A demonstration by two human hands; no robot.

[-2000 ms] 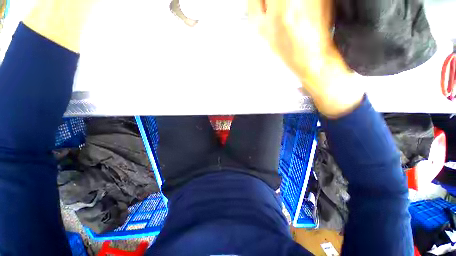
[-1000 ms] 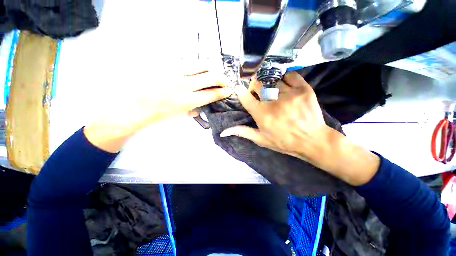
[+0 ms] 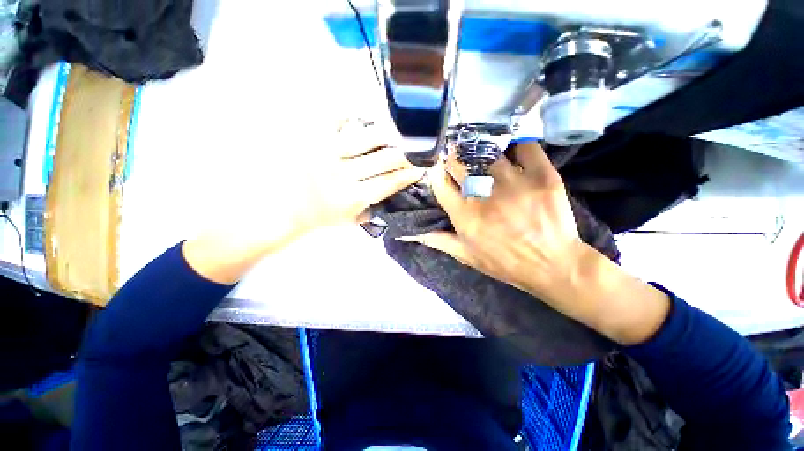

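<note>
A dark grey garment piece [image 3: 494,295] lies under the needle area of the white sewing machine head [image 3: 507,62] and hangs over the table's front edge. My right hand [image 3: 520,220] lies on it, thumb and fingers spread, pressing the cloth beside the needle area. My left hand [image 3: 344,181] reaches from the left, its fingertips at the cloth's edge by the needle; it is washed out by glare. The fingertips of both hands nearly meet. The presser foot is hidden by the fingers. A silver thread tension assembly [image 3: 479,150] is above my right hand.
A tan board [image 3: 88,185] with blue edges is on the left of the table, a dark garment bundle [image 3: 110,35] behind it. A wide black strip [image 3: 705,92] slants at the right. Red scissor handles [image 3: 796,271] are at the right edge. Blue crates [image 3: 555,405] flank my legs.
Two seconds ago my hands were apart, with dark cloth at the right; now both are at the needle area. Since one second ago they have barely moved, while the view has shifted slightly.
</note>
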